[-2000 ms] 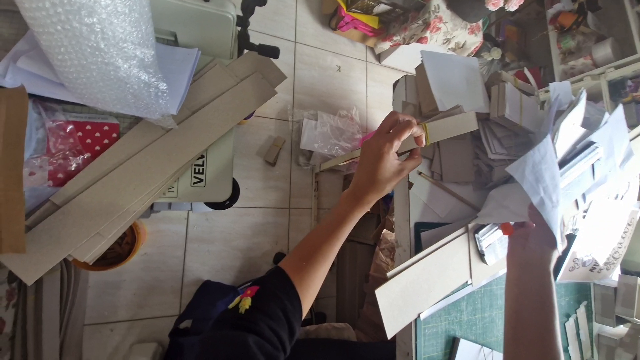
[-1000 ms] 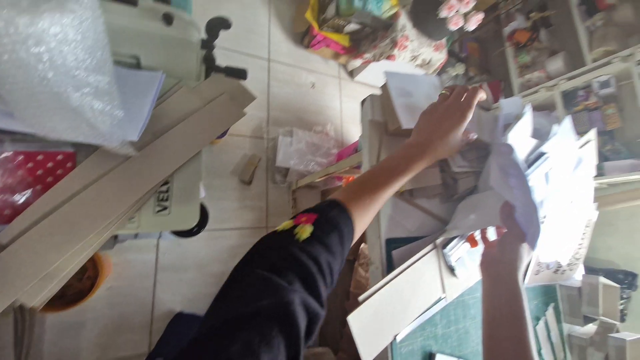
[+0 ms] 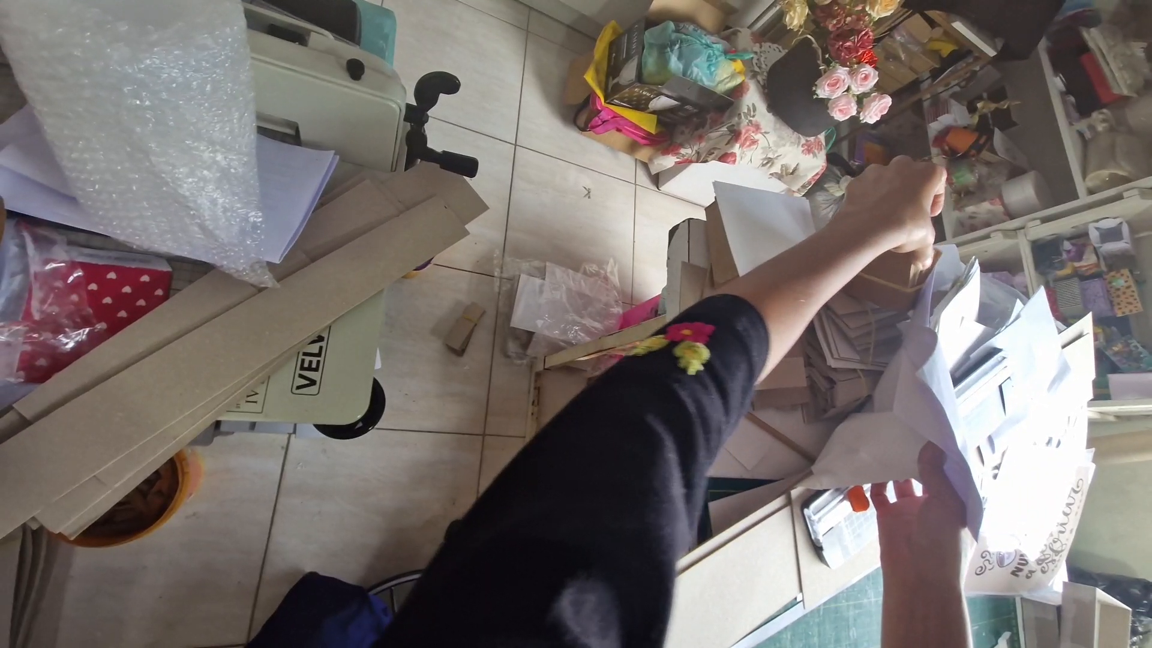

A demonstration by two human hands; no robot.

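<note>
My left hand (image 3: 895,211), at the end of a black sleeve with embroidered flowers, reaches over the cardboard pieces. Its fingers are curled downward at the top edge of a curved white paper sheet (image 3: 931,387); whether they pinch it is hard to see. Low on that sheet, my right hand (image 3: 927,513) holds its edge, partly hidden by the paper. Beyond the sheet stands a bundle of upright papers (image 3: 1017,405), overexposed in bright light. Stacks of grey cardboard pieces (image 3: 846,337) lie beneath my left forearm. A clear tool with an orange part (image 3: 837,522) rests beside my right hand.
Long cardboard strips (image 3: 243,333) lie across a pale machine case (image 3: 333,378) at left, near bubble wrap (image 3: 144,126). A green cutting mat (image 3: 837,616) is under large cardboard panels (image 3: 738,585). Shelves (image 3: 1026,220) line the right; a plastic bag (image 3: 576,310) lies beyond the table edge.
My left hand has moved up and right, from a pale cardboard strip to the top edge of the papers. My right hand stays at the white sheet.
</note>
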